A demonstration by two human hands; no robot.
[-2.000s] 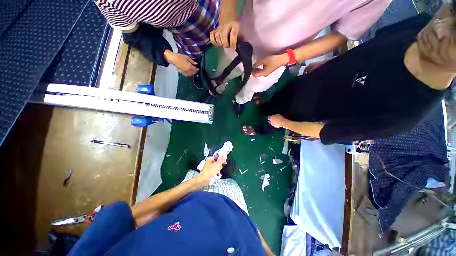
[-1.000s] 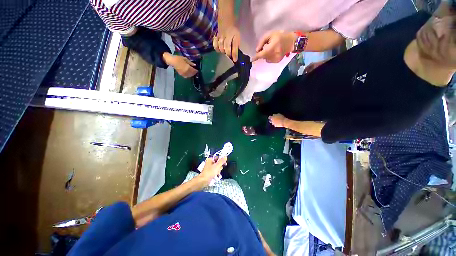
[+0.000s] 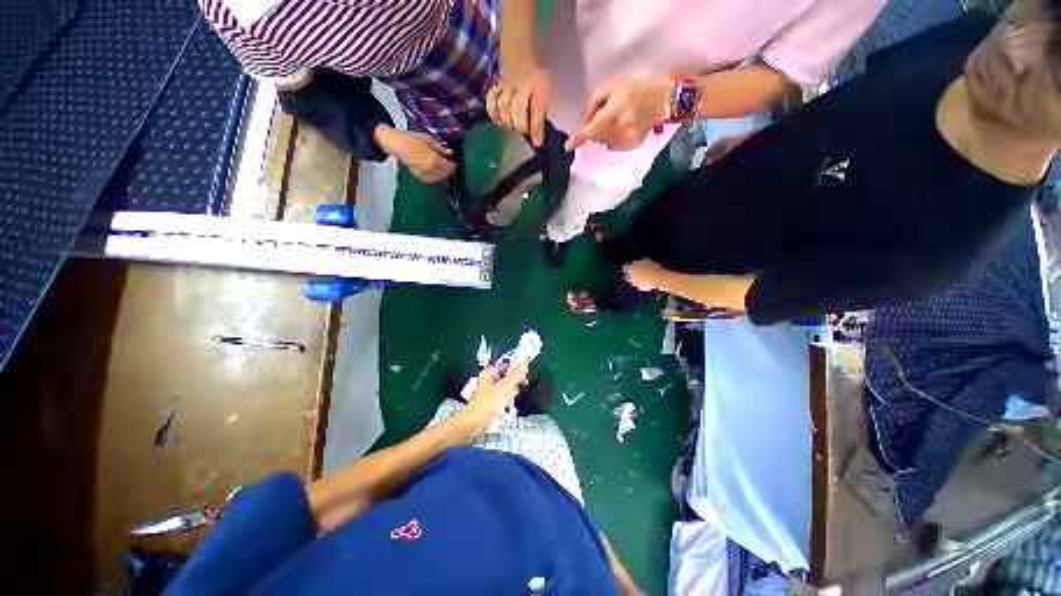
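Observation:
My left hand [image 3: 493, 390] is low in the middle of the view, closed around a white cord bundle [image 3: 527, 347]. Its chunky white end sticks out past my fingers, and more white shows below the hand. The fingers partly hide it. My right hand is out of the picture; only a sliver of that arm shows at the bottom edge. In front of me, a person in pink holds a black head strap [image 3: 556, 175] with both hands. The hand of a person in a striped top is beside the strap's left side.
A ruled bar [image 3: 303, 250] with blue clamps [image 3: 335, 214] sticks out past the brown table [image 3: 198, 408] on the left. Scissors [image 3: 175, 522] lie on that table. A person in black [image 3: 803, 221] stands at the right. Scraps [image 3: 626, 419] lie on the green floor.
The hands of the person in pink have shifted on the black strap, and the strap has turned. My left hand still holds the white bundle in nearly the same place.

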